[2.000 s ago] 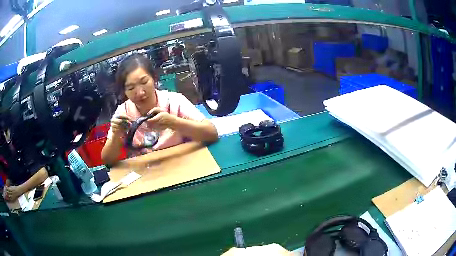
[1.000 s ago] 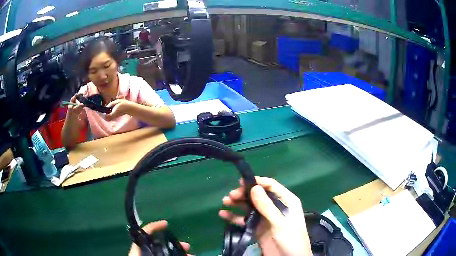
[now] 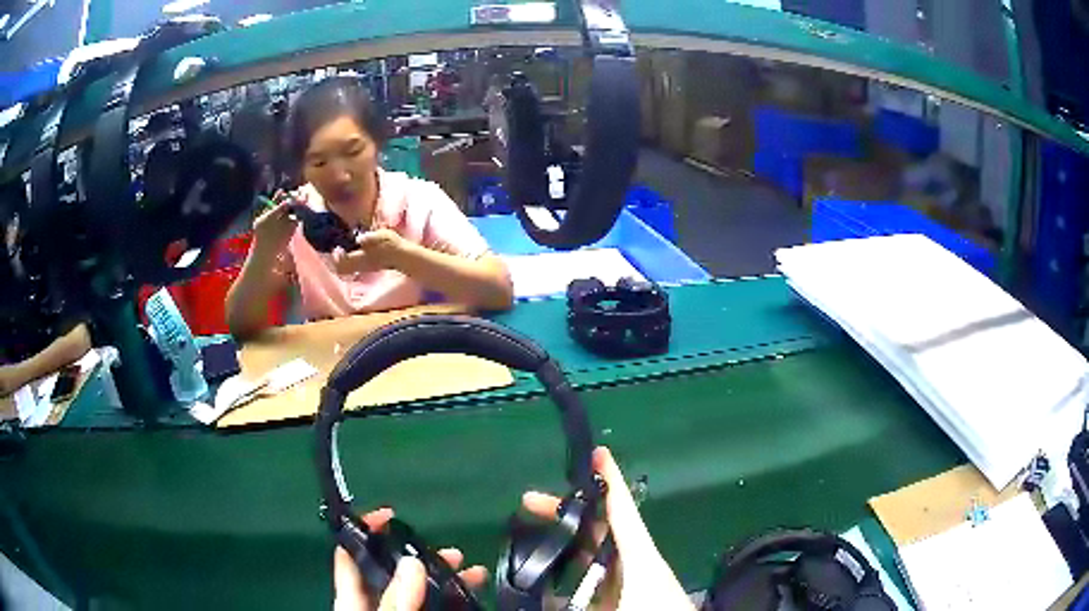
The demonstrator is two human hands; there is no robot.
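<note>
Black over-ear headphones (image 3: pixel 448 334) stand upright over the green belt, headband arched up and ear cups down. My left hand (image 3: pixel 400 573) grips the cup on the left side, fingers spread over it. My right hand (image 3: pixel 609 549) grips the cup on the right side; something thin and pale shows beside its fingers, too blurred to name. Both hands are cut off by the bottom edge. Other black headphones (image 3: pixel 800 579) lie at the bottom edge, to the right of my right hand.
Green belt (image 3: pixel 717 442) runs across. A person (image 3: pixel 358 227) opposite holds a black item behind a tan board (image 3: pixel 442 376). Stacked headphones (image 3: pixel 619 319) sit beyond the belt. White sheets (image 3: pixel 943 346) and a paper pad (image 3: pixel 985 561) are right. Headphones (image 3: pixel 573 155) hang overhead.
Two seconds ago no headphones were held up; one second ago both hands held them. Since then the view has turned left, and the headphones remain raised, with the right hand lower on the cup.
</note>
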